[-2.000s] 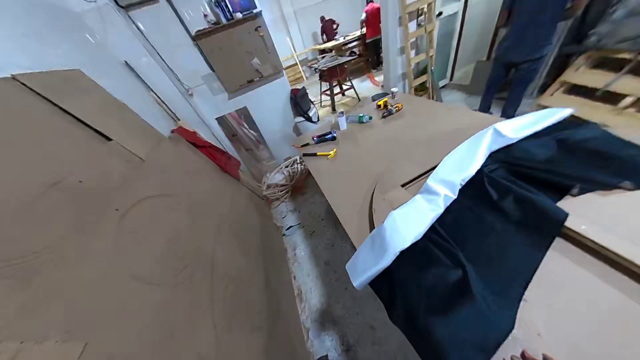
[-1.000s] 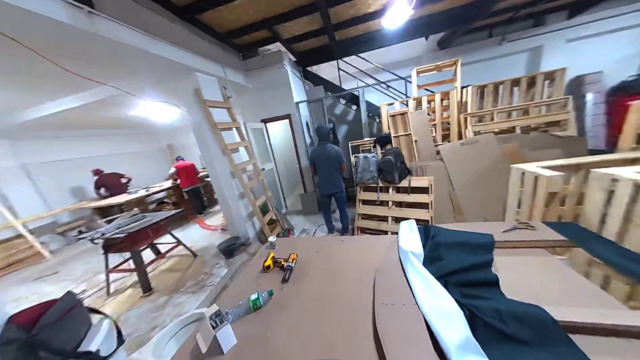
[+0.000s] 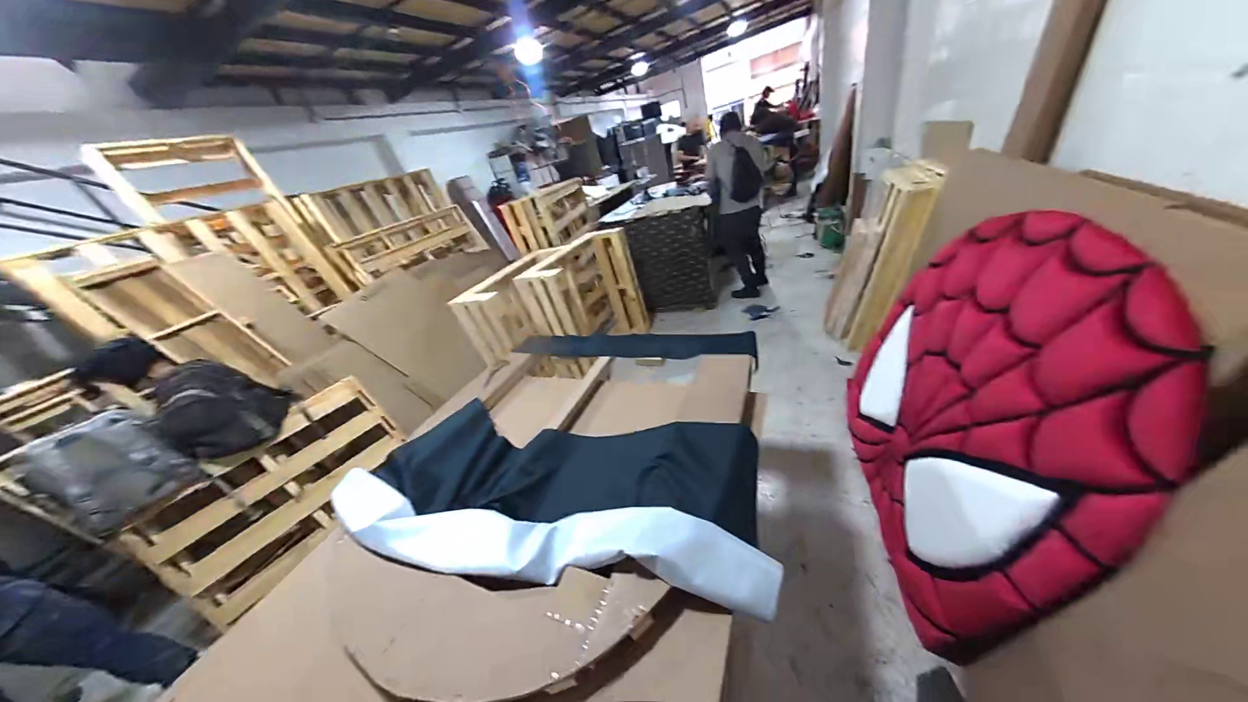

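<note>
Neither of my hands shows in the head view now. Dark fabric [image 3: 624,468] with a white strip [image 3: 526,546] along its near edge drapes over a curved brown board panel [image 3: 458,619] on the worktable [image 3: 283,609]. Short whitish marks or staples run across the panel near its right side. A second dark fabric strip [image 3: 663,344] crosses the table's far end. To the right, a padded red mask-shaped panel [image 3: 1033,361] with black web lines and white eye shapes leans against brown boards.
Wooden pallets [image 3: 263,497] with backpacks [image 3: 210,405] stand at the left, a crate [image 3: 556,292] beyond the table. A floor aisle [image 3: 809,526] runs along the table's right side. A person [image 3: 738,185] wearing a backpack is farther back; a person's leg [image 3: 88,624] shows lower left.
The view has swung far to the right, bringing the red mask-shaped panel into sight. Fingers at the lower edge two seconds ago are out of view now.
</note>
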